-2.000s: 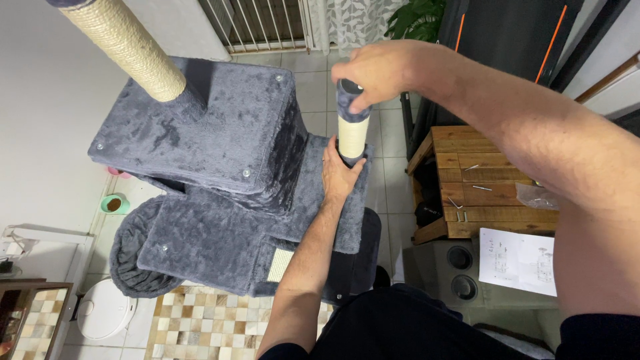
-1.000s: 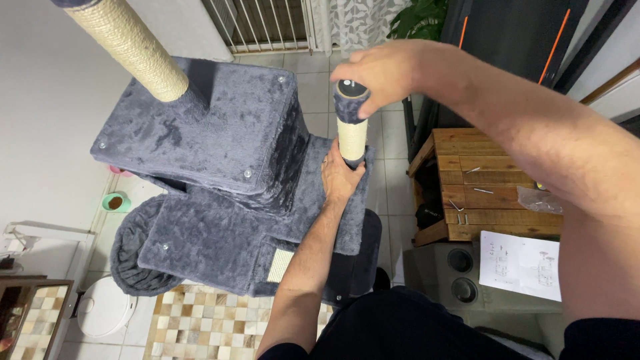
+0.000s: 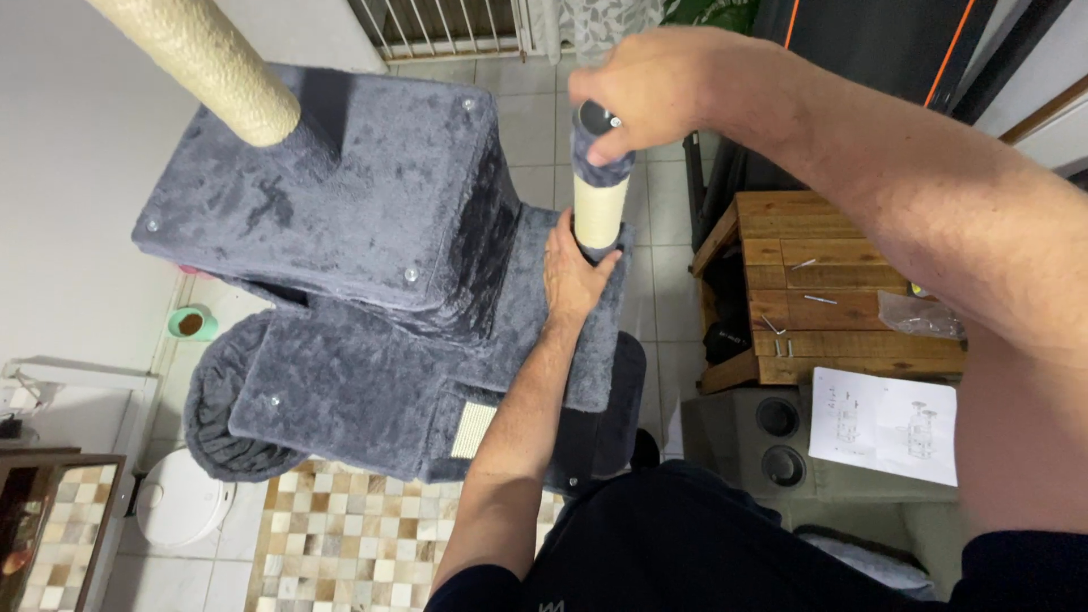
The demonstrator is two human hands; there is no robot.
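A short post (image 3: 600, 212) wrapped in cream sisal, with grey plush at both ends, stands upright on the right platform of a grey plush cat tree (image 3: 365, 374). My left hand (image 3: 576, 276) grips the base of this post. Around the rim of its top end curl the fingers of my right hand (image 3: 646, 93); the black end cap with a bolt shows beside them. To the left, a taller sisal post (image 3: 212, 68) rises from the plush box (image 3: 340, 195) of the cat tree.
A wooden table (image 3: 824, 297) at the right bears screws, hex keys and a plastic bag (image 3: 918, 314). Below it an instruction sheet (image 3: 884, 425) lies on a sofa with cup holders (image 3: 778, 416). A green bowl (image 3: 192, 322) and a white robot vacuum (image 3: 183, 497) are on the floor at left.
My right hand has shifted its hold around the top of the short post, covering part of the cap. My left hand has stayed at the base.
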